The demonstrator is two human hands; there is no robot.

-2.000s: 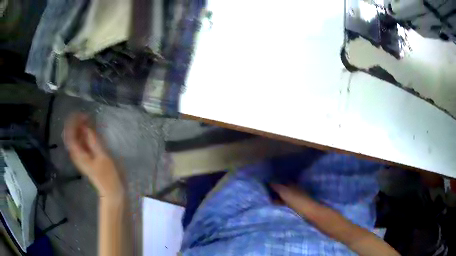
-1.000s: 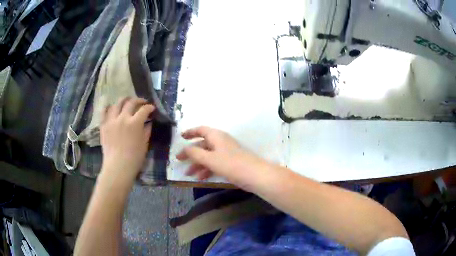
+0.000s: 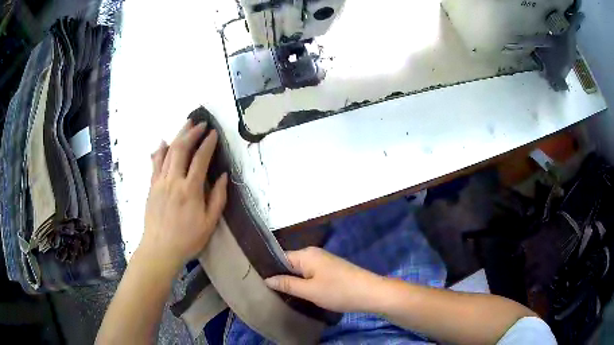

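Observation:
A waistband strip (image 3: pixel 246 236), dark brown along one side and beige along the other, lies on the white table and hangs over its front edge towards the lap. My left hand (image 3: pixel 185 192) lies on its upper part, fingers pressing near the dark far end. My right hand (image 3: pixel 323 279) grips the strip's right edge just past the table edge, thumb on top. Thin layers and a loose thread show along that edge. The strip's lower end reaches the blue-checked lap. Another dark and beige piece (image 3: pixel 202 306) lies below my left wrist.
The sewing machine's presser foot (image 3: pixel 296 64) and shiny needle plate (image 3: pixel 252 73) are beyond the strip. A bundle of strips (image 3: pixel 57 155) with a white ticket (image 3: pixel 81 143) lies on checked cloth (image 3: pixel 102 168) at the left. Dark bundles (image 3: pixel 572 249) are piled low at the right.
My left hand has moved from the bundle at the left onto a strip on the table. My right hand, empty before, now grips that strip. The view has shifted right.

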